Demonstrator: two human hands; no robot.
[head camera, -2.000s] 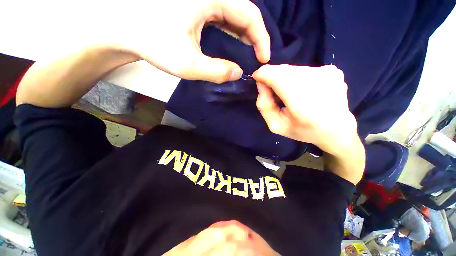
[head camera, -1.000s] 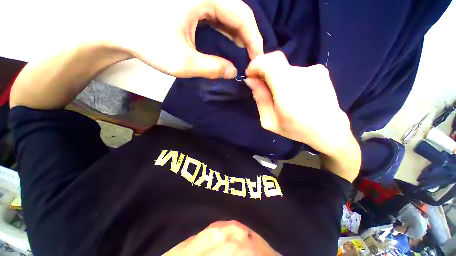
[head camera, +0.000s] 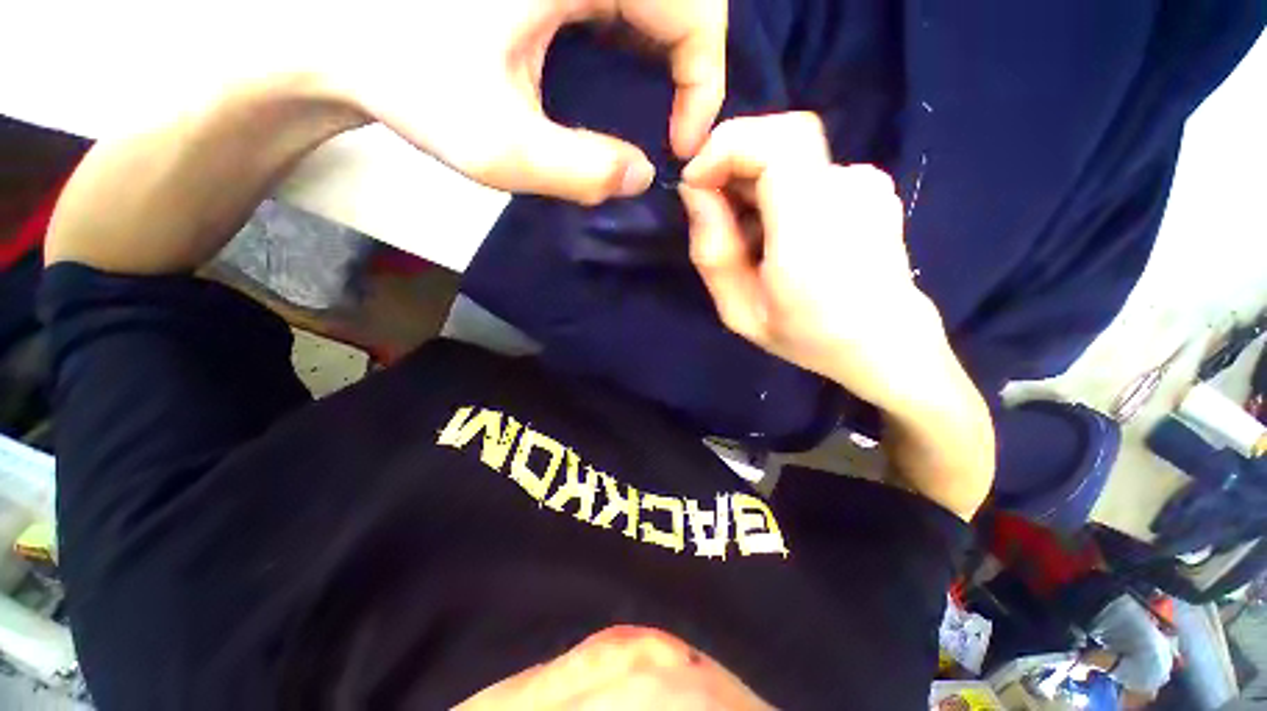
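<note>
A dark navy jacket or coat (head camera: 1035, 153) spreads from the top of the view down to my lap, with a broken white basting line right of my hands. My left hand (head camera: 556, 125) curves over it from the upper left, thumb and fingers around a small section of navy cloth. My right hand (head camera: 806, 236) has thumb and forefinger pinched at the cloth beside my left thumb tip. A small pale glint lies between the fingertips; a needle cannot be made out clearly. The top of my left hand is overexposed.
A navy sleeve end (head camera: 1063, 458) with pale stitches lies at the right. Small silver scissors (head camera: 1142, 392) and a white roll (head camera: 1223, 417) lie beyond it. The white table (head camera: 139, 63) is at upper left, a cluttered heap at lower right.
Both hands have shifted slightly upward in the view. My right fingers stay pinched beside my left thumb, and the right hand has tilted more upright. The pale glint shows less.
</note>
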